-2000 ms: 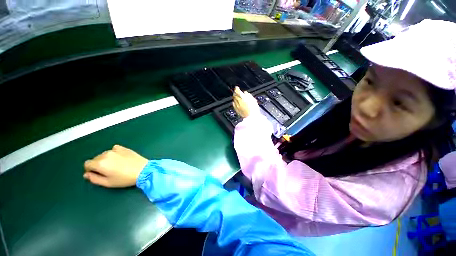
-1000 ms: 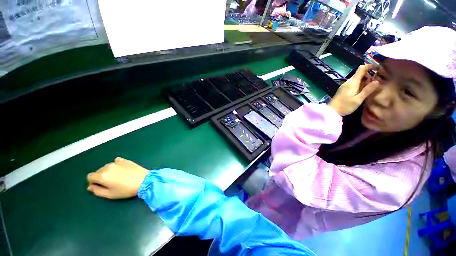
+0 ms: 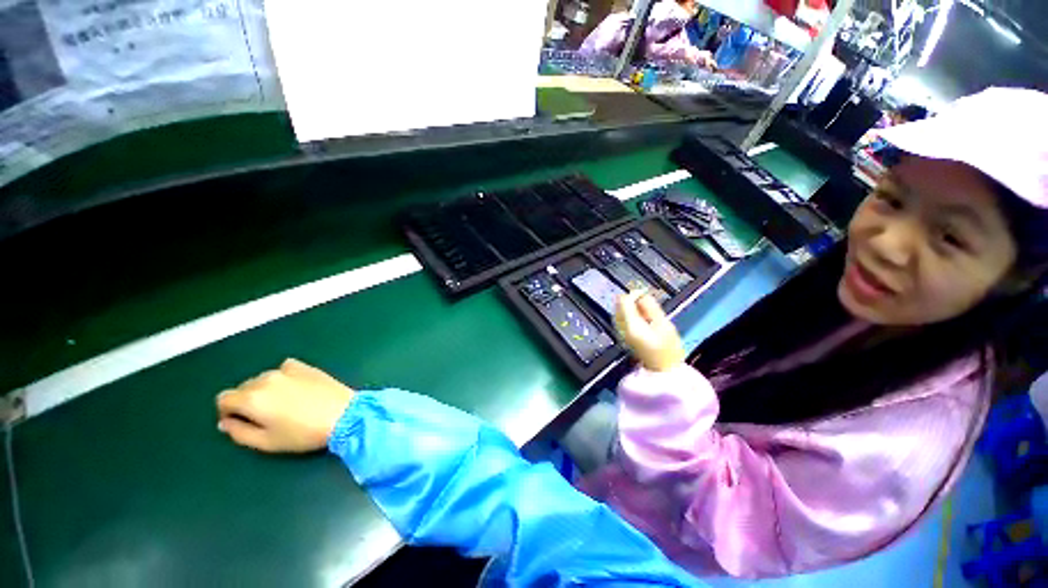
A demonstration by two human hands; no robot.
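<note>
My right hand (image 3: 287, 408), in a blue sleeve, rests palm down on the green bench (image 3: 379, 345), with its fingers curled together. No object shows in it. My left hand is out of the picture. To the right and farther back lies a long black slotted tray (image 3: 511, 230), apart from my hand. A second black tray (image 3: 549, 349) overlaps or touches its near side. It holds several opened phone bodies (image 3: 571, 322) with silvery and dark inner parts. A neighbour's hand (image 3: 649, 331) is raised over this tray's near edge.
A person in a pink smock and cap (image 3: 804, 459) sits at the right. A dark pile (image 3: 686, 213) of parts and another black tray (image 3: 753, 190) lie farther along the bench. A blank white sheet (image 3: 408, 63) and a printed sheet (image 3: 172, 69) hang at the back.
The neighbour's hand has come down from the face to the near edge of the tray. The view has shifted a little. My right hand keeps its pose on the bench.
</note>
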